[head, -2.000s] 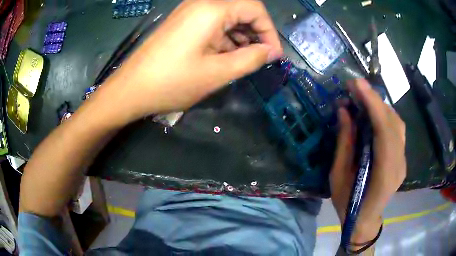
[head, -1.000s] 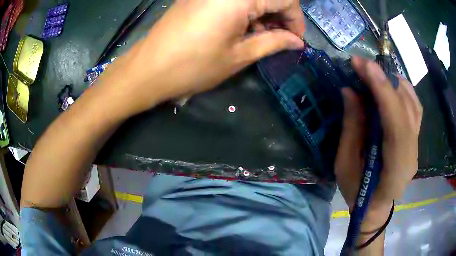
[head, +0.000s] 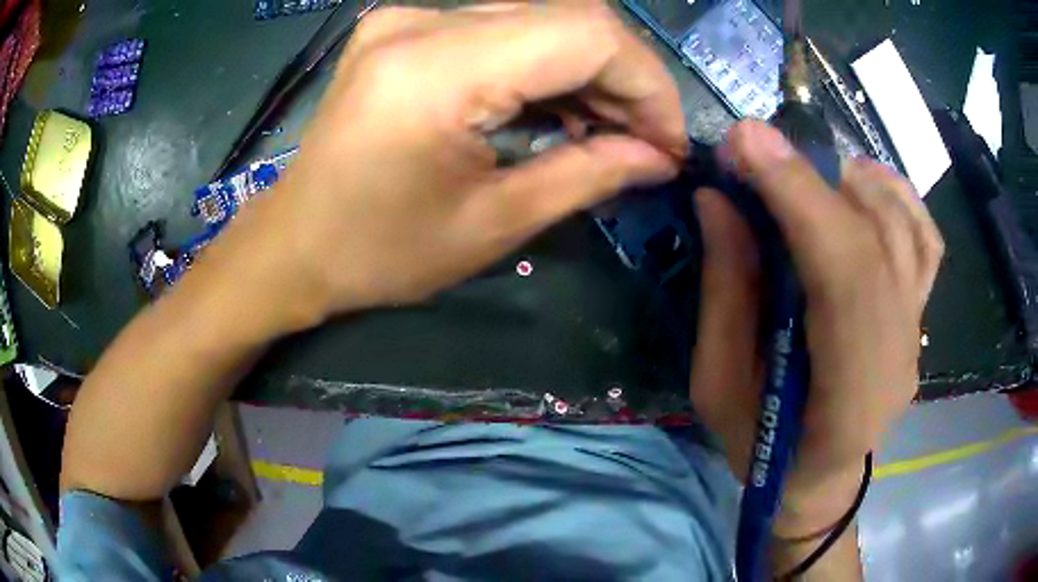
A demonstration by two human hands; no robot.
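Note:
My right hand (head: 848,284) is closed around the dark-blue handle of a soldering iron (head: 776,415). Its brass-coloured collar and thin tip point up, away from me. My left hand (head: 444,171) has thumb and finger pinched together beside my right fingertips. Anything between them is too small and hidden to tell. A dark teal-blue phone body (head: 649,237) with cut-outs lies under and between my hands, mostly covered by them.
A front housing with pale keys (head: 738,57) lies beyond my hands. White strips (head: 903,114) and a long dark tool (head: 988,216) lie right. A blue circuit board (head: 233,193), black tweezers (head: 279,108), a purple keypad (head: 116,77) and an open yellow box (head: 55,165) lie left.
My right hand and the iron have moved left, up to my left fingertips. They now cover more of the phone body. My left hand keeps its pinch.

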